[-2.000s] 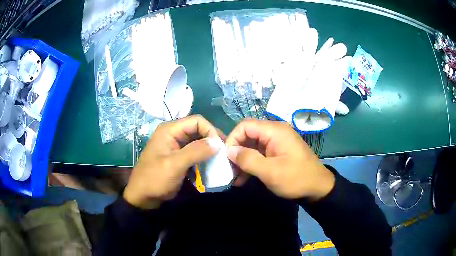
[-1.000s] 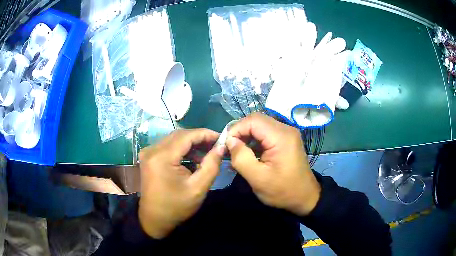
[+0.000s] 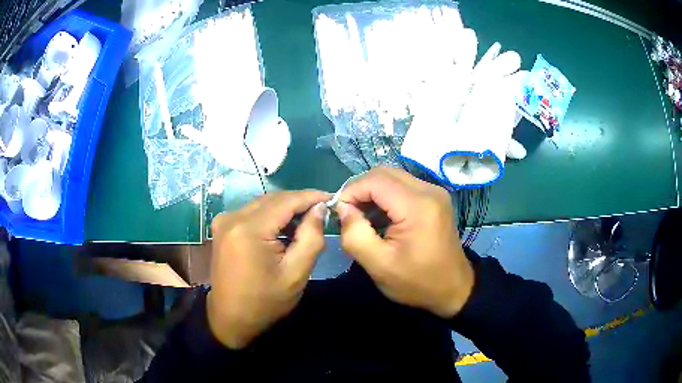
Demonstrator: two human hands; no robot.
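Note:
My bare left hand point(image 3: 265, 258) and bare right hand point(image 3: 407, 239) meet at the bench's front edge, fingertips nearly touching. Both pinch a small white part point(image 3: 334, 199) between thumbs and forefingers; most of it is hidden by the fingers. Beyond my left hand, white rounded plastic parts point(image 3: 268, 135) with a thin black lead lie beside a clear poly bag point(image 3: 176, 164). Another clear bag point(image 3: 340, 146) lies under overexposed white parts with black leads. White gloves point(image 3: 465, 127) with a blue-edged cuff lie to its right, and dark leads hang over the bench edge.
A blue bin point(image 3: 86, 142) of white parts is at the left. A printed packet point(image 3: 550, 93) lies right of the gloves on the green bench point(image 3: 613, 149). Below are a carton point(image 3: 146, 269), a stool's shiny base point(image 3: 606, 262) and khaki clothing of a person point(image 3: 48, 348) at lower left.
The white part was broad and face-on between my hands; now only a thin edge shows. The blue bin has moved up and stands more upright in view, and more of the carton shows.

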